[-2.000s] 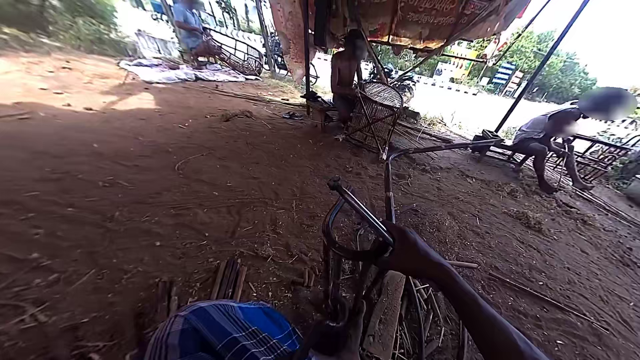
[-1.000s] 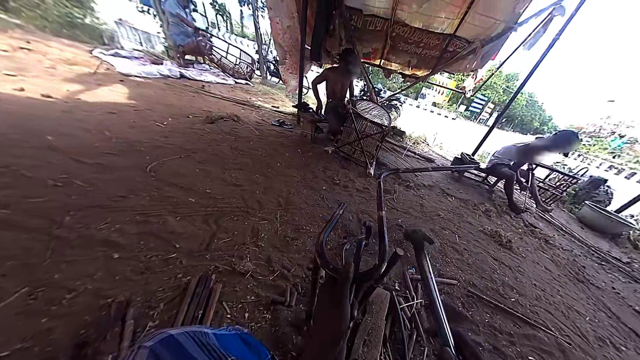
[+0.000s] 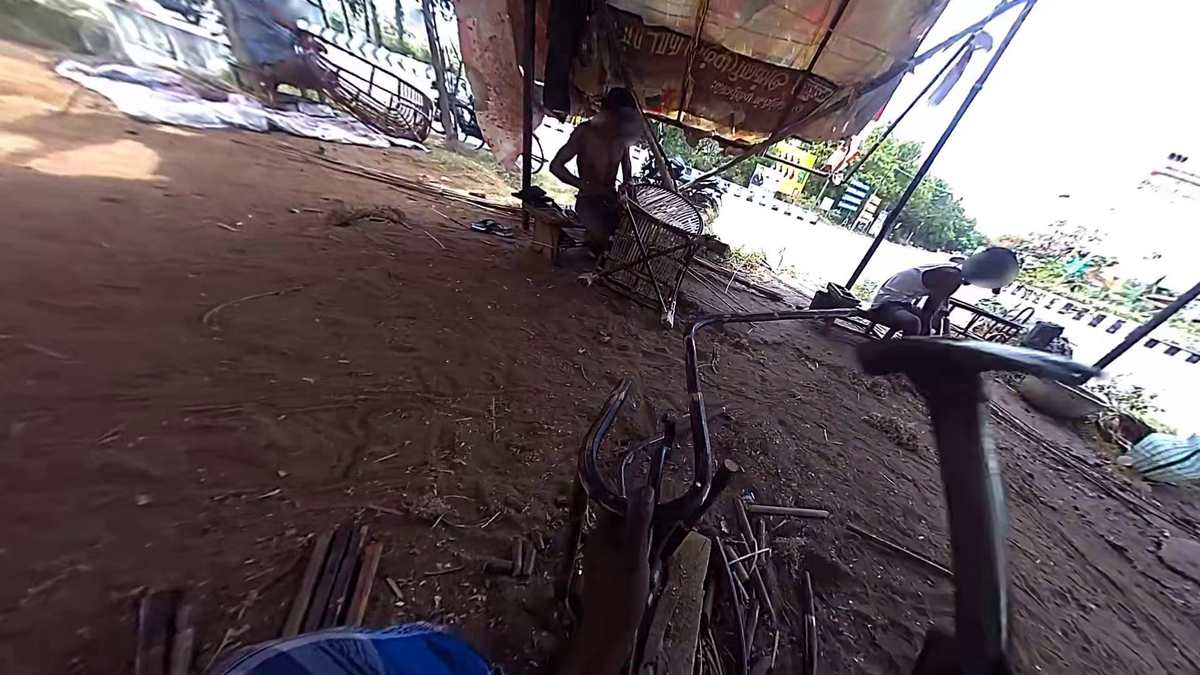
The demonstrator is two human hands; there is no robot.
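My right hand (image 3: pixel 942 652), mostly cut off at the bottom edge, grips the handle of a hammer (image 3: pixel 970 487). The hammer is raised upright, its metal head high on the right. My left hand (image 3: pixel 623 553) is at bottom centre, closed around part of a bent cane frame (image 3: pixel 697 412); its fingers are dark and hard to make out. One long pole of the frame rises from the hand and bends off to the right. A curved piece (image 3: pixel 592 445) arches up beside the hand on the left. A wooden block (image 3: pixel 684 586) lies just right of my left hand.
Cut cane pieces (image 3: pixel 333 577) lie at lower left, and thin offcuts (image 3: pixel 750 562) right of the block. A person (image 3: pixel 598 164) is behind a woven cane stool (image 3: pixel 656 244); another person (image 3: pixel 909 291) sits at right. Poles hold up a tarpaulin (image 3: pixel 731 75).
The right hand was at the bent frame, then held the hammer low at the right; the hammer is now raised and further right. The left hand remains at the frame.
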